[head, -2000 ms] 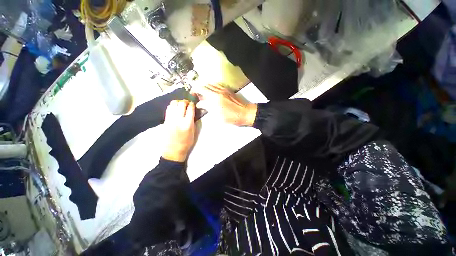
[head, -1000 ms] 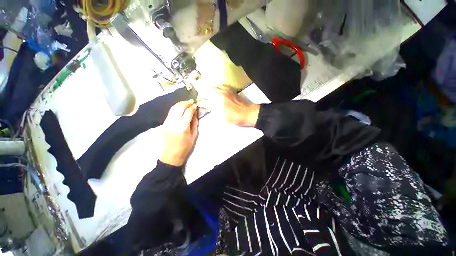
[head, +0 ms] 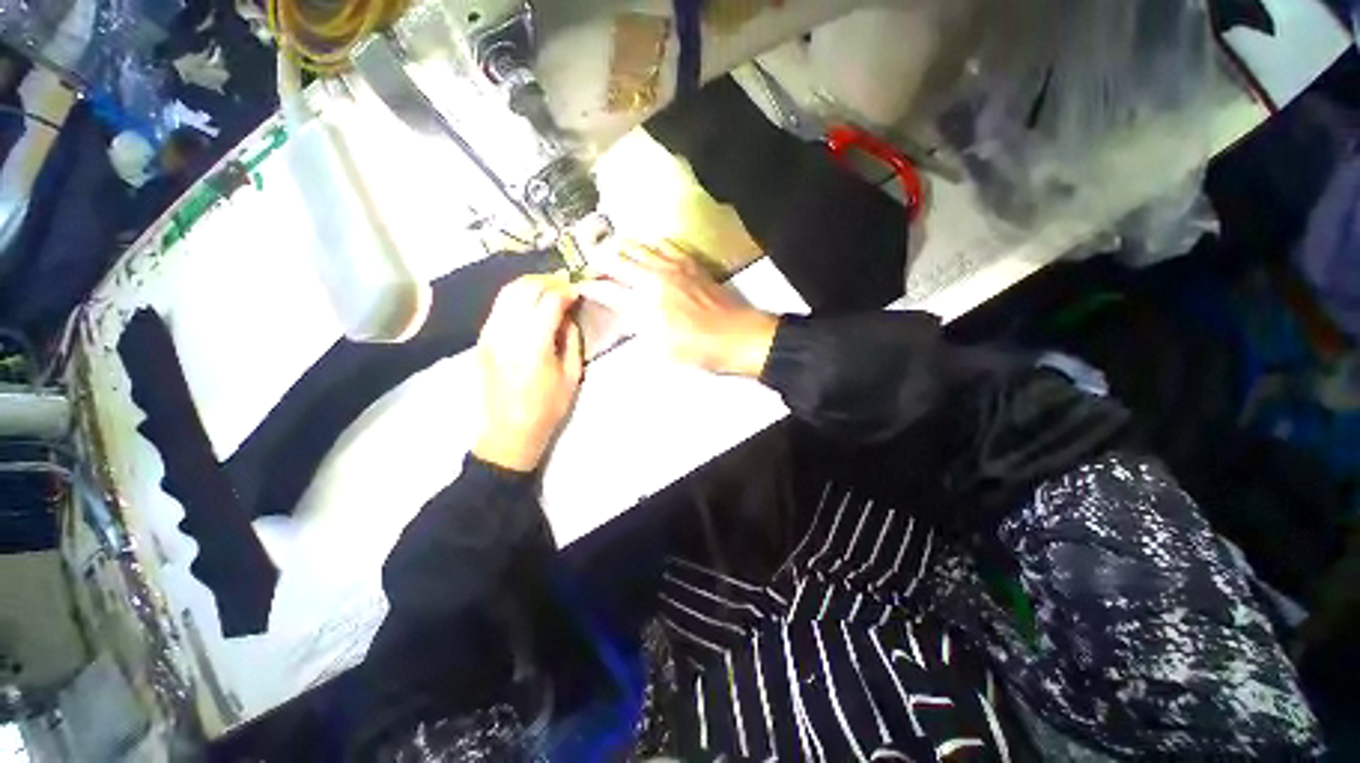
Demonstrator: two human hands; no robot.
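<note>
A long curved black fabric piece [head: 358,380] lies on the white table [head: 641,447] and runs up to the presser foot and needle area [head: 579,246]. My left hand [head: 525,365] has its fingertips pinched on the fabric's near edge, just before the foot. My right hand [head: 694,310] lies just right of the foot, fingers stretched towards it; glare washes out its fingertips, so whether it grips the fabric cannot be told. A black strip with one wavy edge [head: 202,477] lies at the table's left end.
A white rounded bar [head: 358,239] stands left of the needle. Right of it are a black panel [head: 813,201], scissors with a red handle loop [head: 880,157] and a crumpled clear plastic bag [head: 1096,134]. A yellow cord coil [head: 331,30] is at upper left.
The curved piece has shifted slightly up towards the foot, with my left hand following it. My right hand stays beside the foot. The whole view has shifted slightly.
</note>
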